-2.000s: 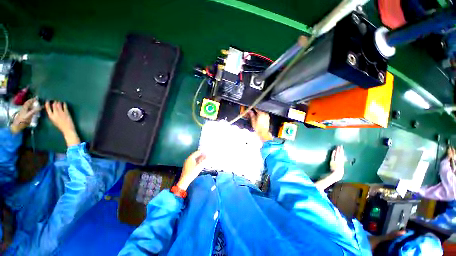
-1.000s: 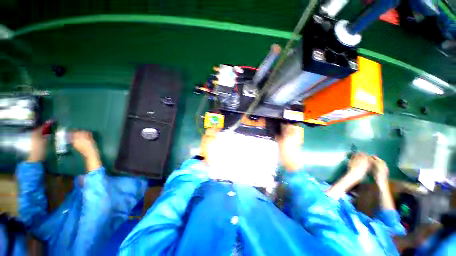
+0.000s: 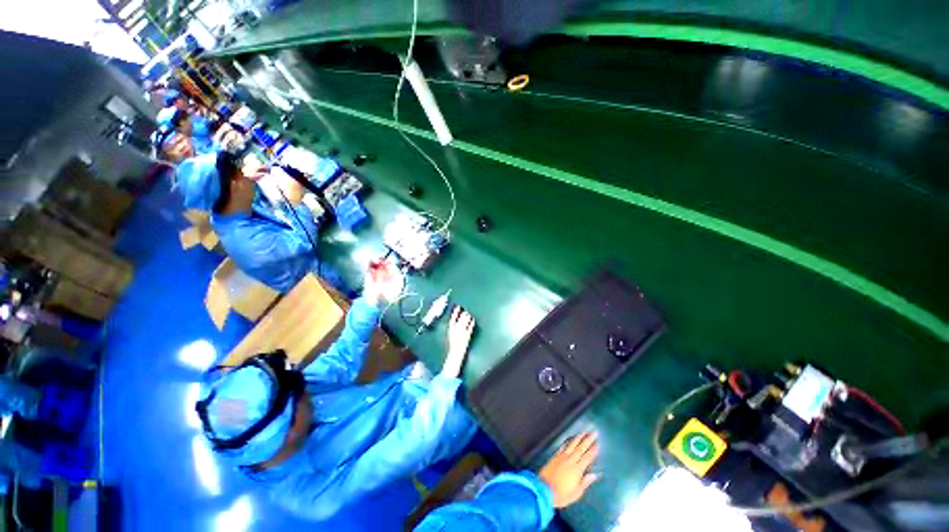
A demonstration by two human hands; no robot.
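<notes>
My left hand [image 3: 570, 470] lies palm down on the green bench with its fingers apart, just below the black two-compartment tray [image 3: 583, 416]. No part shows in it. One round black part [image 3: 549, 379] lies in the tray's near compartment, another [image 3: 619, 343] in the far one. The press [image 3: 801, 452] is at the lower right, cut off by the picture's edge, with a small orange-brown piece [image 3: 793, 507] low in it. A yellow box with a green round button [image 3: 697, 447] stands beside it. A glaring white tray [image 3: 682, 509] lies before the press. My right hand is not visible.
A neighbour in a blue smock and cap [image 3: 250, 410] sits at the left, hands near a white device [image 3: 437, 309] and wires. Other workers line the bench further up. Brown cartons [image 3: 297, 322] stand below the bench edge. A thin hose [image 3: 399, 94] hangs above the bench.
The view has swung left along the bench, so the press has moved to the lower right. My left hand has moved from the white tray to the bench by the black tray. My right hand has left view.
</notes>
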